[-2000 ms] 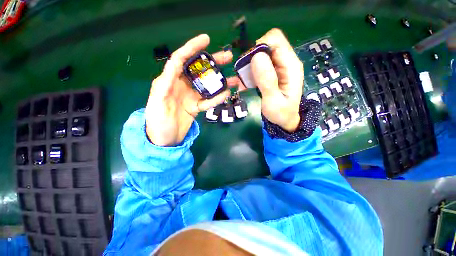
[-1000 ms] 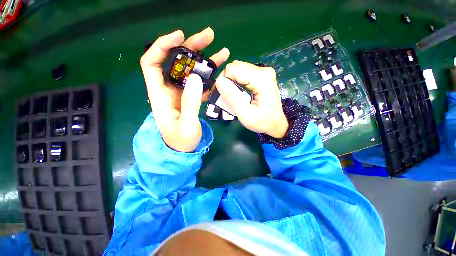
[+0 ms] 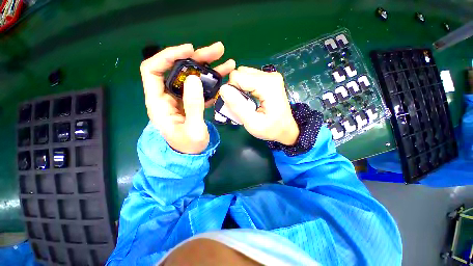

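My left hand [image 3: 179,111] holds a black watch housing [image 3: 209,83] with its open side up, showing gold-orange and silver innards. The left thumb presses on the innards. My right hand [image 3: 267,106] is just right of the housing and pinches a flat dark module with a pale face [image 3: 246,101] between thumb and fingers. The module is close to the housing's right edge; whether a flex cable joins them cannot be told. White L-marked parts [image 3: 222,116] lie on the green mat, partly hidden behind my right hand.
A dark grey foam tray [image 3: 98,192] at left holds glossy black watches in its upper pockets. A clear blister tray [image 3: 374,98] with white L-marked parts lies at right, a black plastic tray [image 3: 409,111] beyond it. Small dark pieces [image 3: 55,77] lie at the back.
The housing in my left hand has moved left and turned flatter, and the left thumb has come over its innards. My right hand has lowered and turned inward with the module.
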